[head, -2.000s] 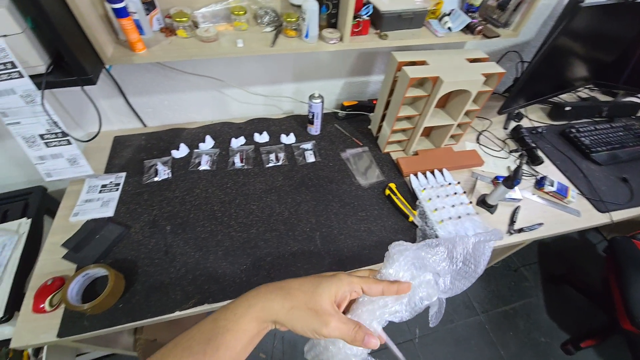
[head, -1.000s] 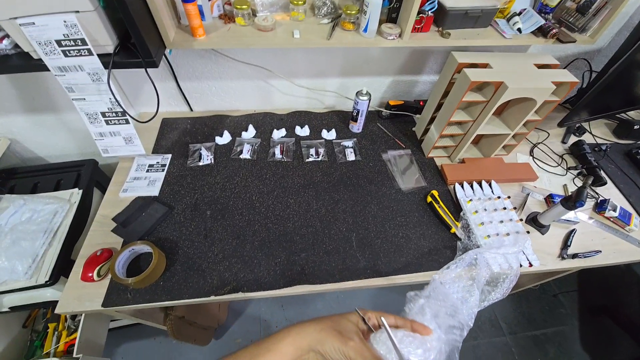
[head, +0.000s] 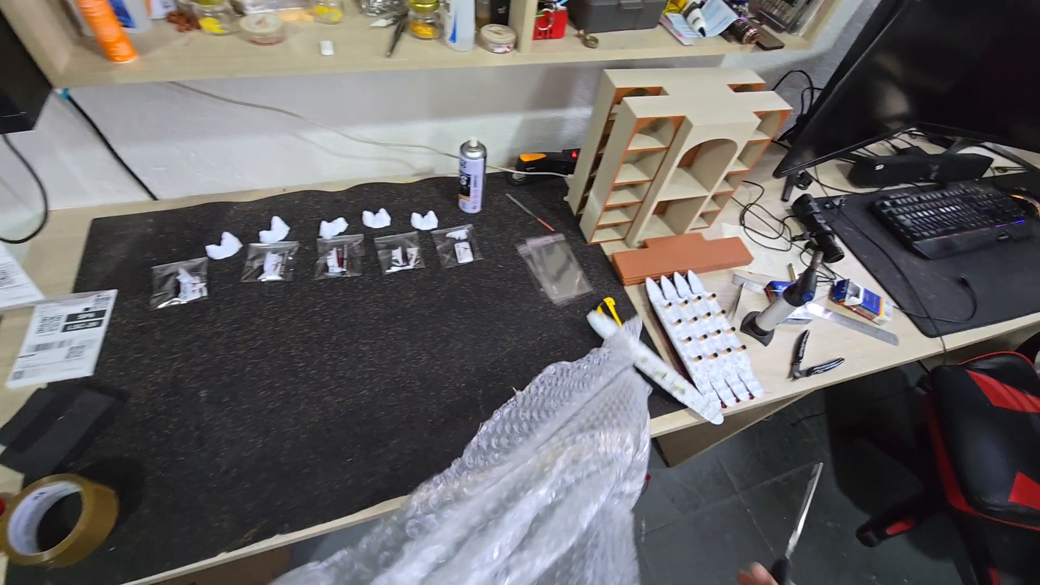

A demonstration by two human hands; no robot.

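Note:
A crumpled sheet of clear bubble wrap spans the lower middle and runs out at the bottom edge. My left hand is not in view. My right hand shows only as fingertips at the bottom right, around the dark handle of a tool with a narrow metal blade; whether it is scissors or a knife is unclear. The wrap's upper end touches or overlaps a long white piece at the desk edge. Beside that lie several white pointed pieces in rows, with small dark pegs. A yellow tool handle shows just behind.
Small clear bags with parts and white curved pieces line the black mat. A spray can, beige compartment unit, brown block, torch and pliers stand or lie behind and right. Tape roll, lower left; red-black chair, right.
The hand gripping the bubble wrap has gone out of view. The wrap is now spread wider toward the lower left. The long white piece shows apart from the rows, and the bladed tool is at the lower right.

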